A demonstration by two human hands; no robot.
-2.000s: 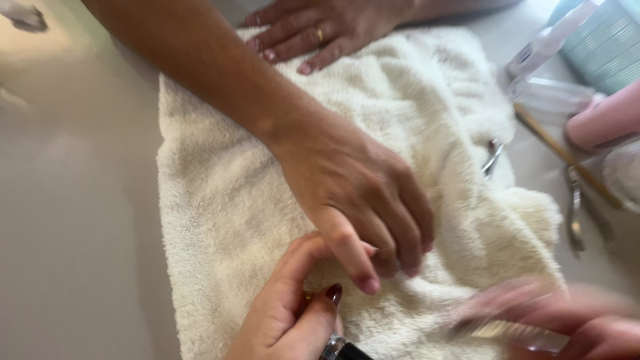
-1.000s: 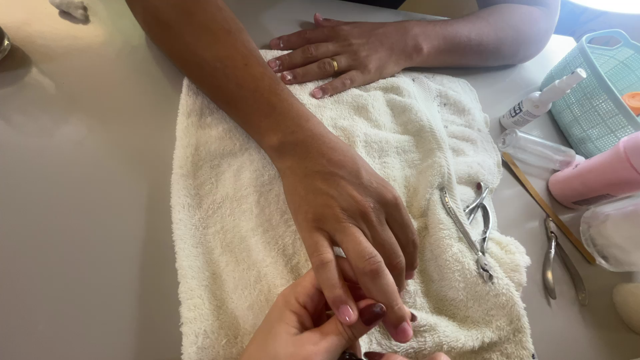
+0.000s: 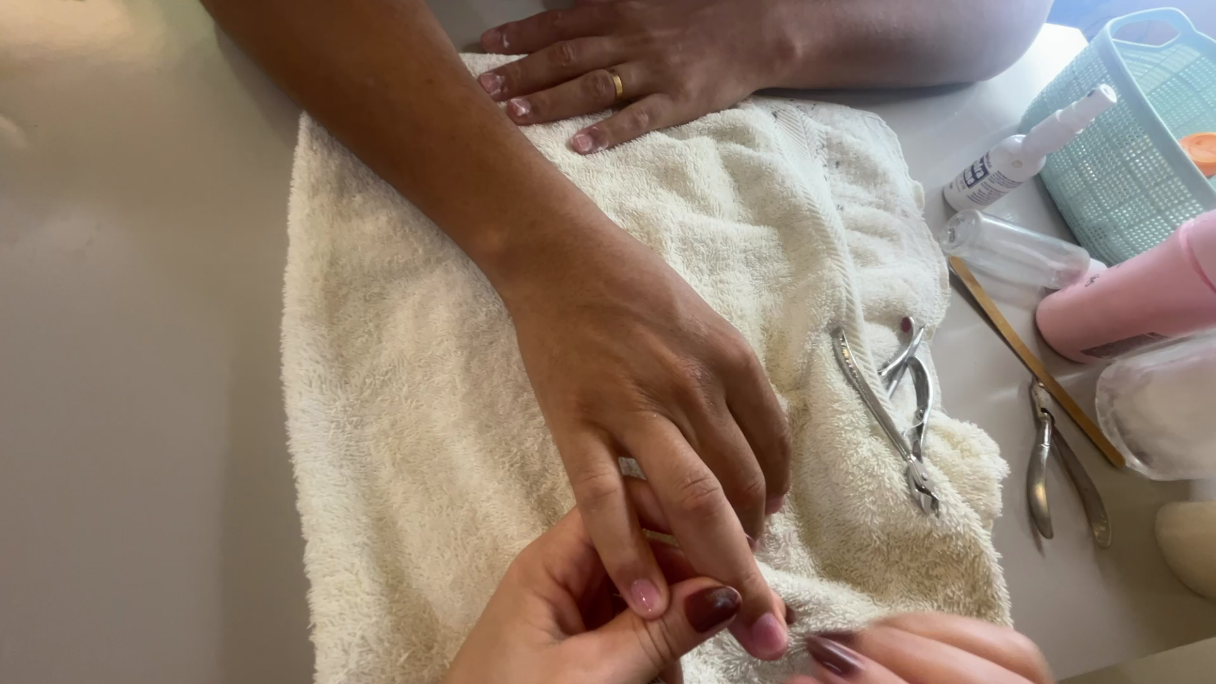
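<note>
My left hand (image 3: 589, 613) holds another person's finger between thumb and fingers at the bottom centre. That person's hand (image 3: 655, 351) reaches down over a cream terry towel (image 3: 399, 399), palm down. My right hand (image 3: 926, 651) is partly in view at the bottom edge, blurred, just right of the held finger's tip; whether it holds anything is hidden. Both my hands have dark red nails. The person's other hand (image 3: 655, 66), with a gold ring, rests across the towel's top edge. Metal cuticle nippers (image 3: 893, 418) lie on the towel's right side.
On the table at right are a second pair of nippers (image 3: 1064, 465), a thin brown stick (image 3: 1031, 356), a clear bottle (image 3: 1016, 249), a white spray bottle (image 3: 1007, 166), a pink bottle (image 3: 1130, 294), a clear bag with white contents (image 3: 1159, 408) and a light blue plastic basket (image 3: 1111, 161).
My right hand, farther from the held fingers two seconds ago, is now close beside them. The nippers on the towel show in full, where earlier only a small metal part was visible.
</note>
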